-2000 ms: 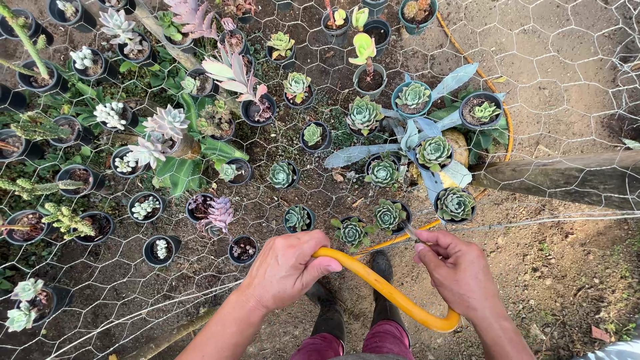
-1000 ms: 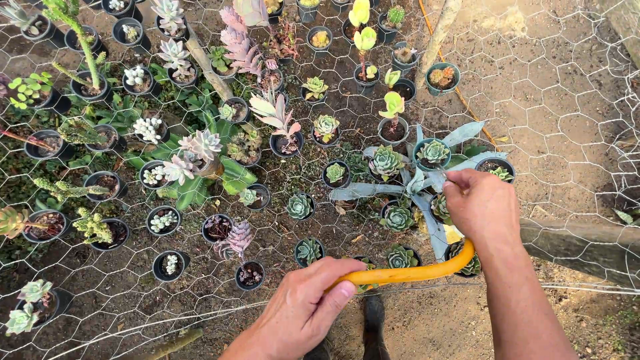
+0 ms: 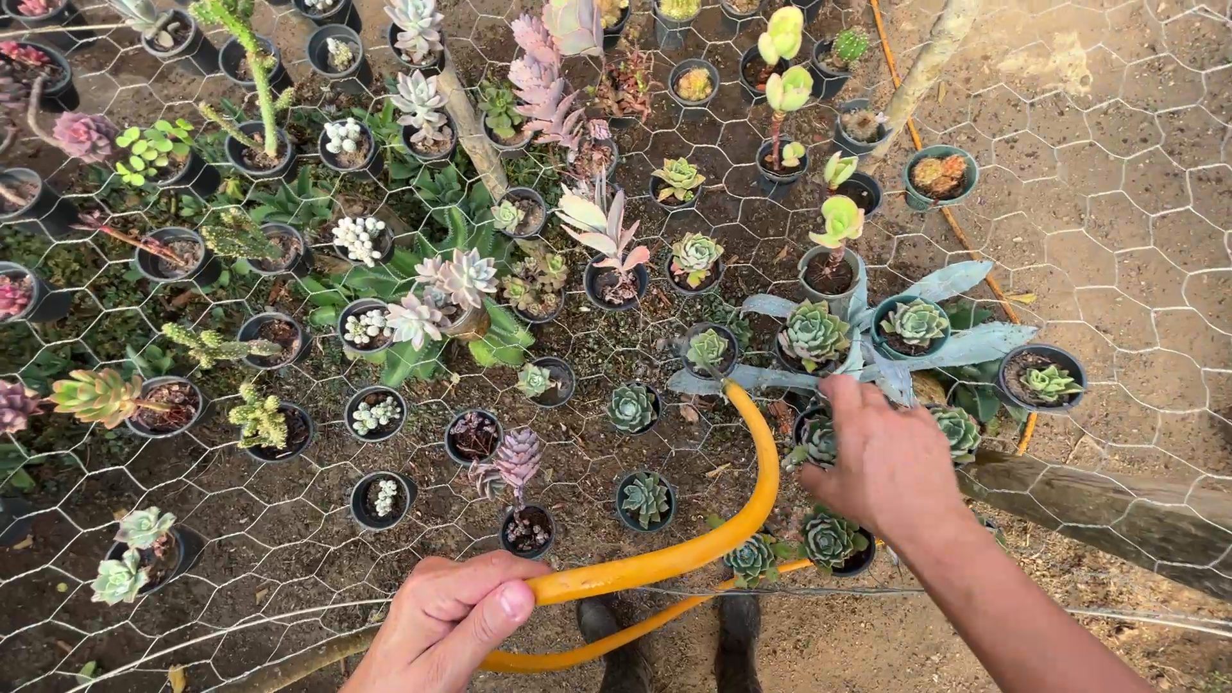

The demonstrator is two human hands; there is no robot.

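My left hand (image 3: 460, 616) grips a yellow rubber hose (image 3: 664, 568) at the bottom centre. The hose curves up to the right, and its end lies over a potted green rosette succulent (image 3: 708, 350). My right hand (image 3: 881, 452) is off the hose, over the wire netting beside a potted rosette succulent (image 3: 818, 438); its fingertips are near the blue-grey leaves of a large agave-like plant (image 3: 948, 281). Whether those fingers hold anything is hard to tell. More potted rosettes, such as one dark green succulent (image 3: 647, 501), stand around the hose.
Hexagonal wire netting (image 3: 1107, 241) spans the view above many potted succulents and cacti. A wooden post (image 3: 1097, 515) lies at the right and a branch (image 3: 929, 67) slants at the upper right. A thin orange hose (image 3: 962, 241) runs along the soil. Two boots (image 3: 737, 640) show below.
The hose end, at my right hand two seconds ago, now points away from it over a small potted succulent. My right hand has let go of the hose. The view has shifted.
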